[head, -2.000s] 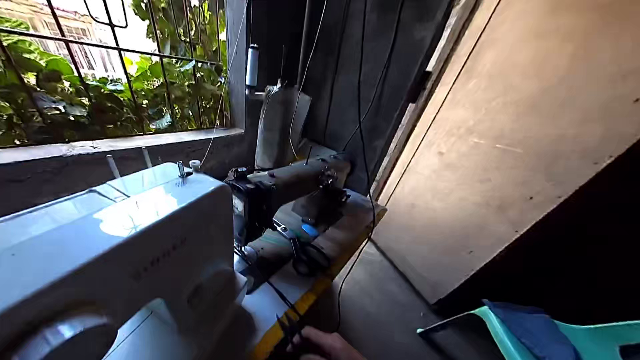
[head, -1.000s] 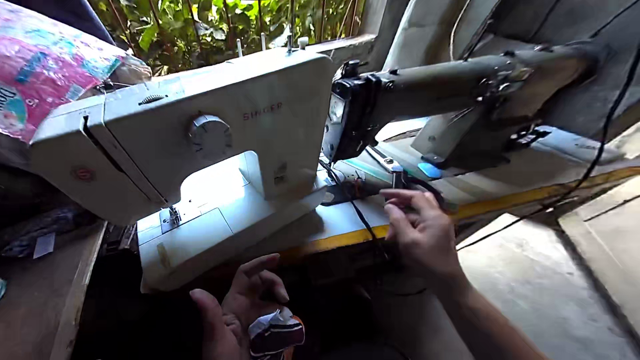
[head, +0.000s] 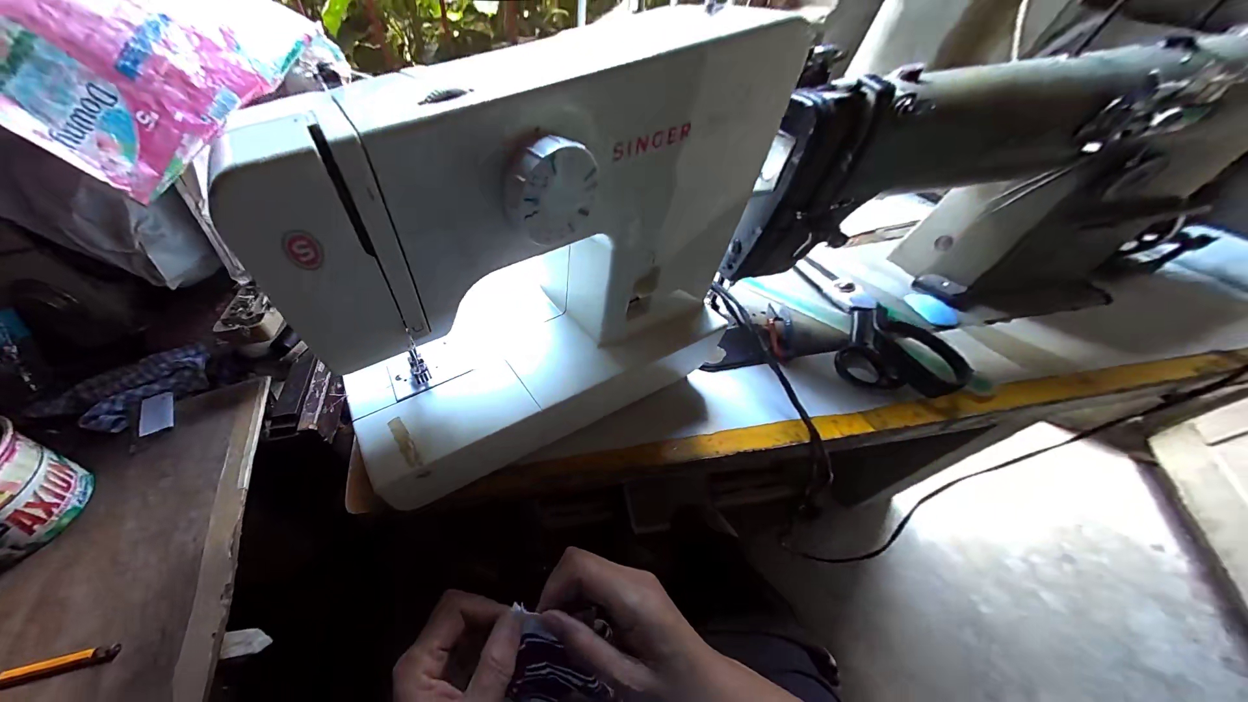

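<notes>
My left hand and my right hand are close together at the bottom middle, pinching the white edge of a small dark striped piece of fabric between fingers and thumbs. Part of the fabric is hidden by the fingers. Beyond them stands a white Singer sewing machine, its presser foot over the lit needle plate. Black-handled scissors lie on the table to its right.
A darker industrial sewing machine stands at the right on the yellow-edged table. A black cord hangs over that edge. At left are a wooden board, a tin can, a pencil and a pink plastic bag.
My right hand has moved from near the scissors down to my left hand and now also grips the fabric. The view has swung left since two seconds ago.
</notes>
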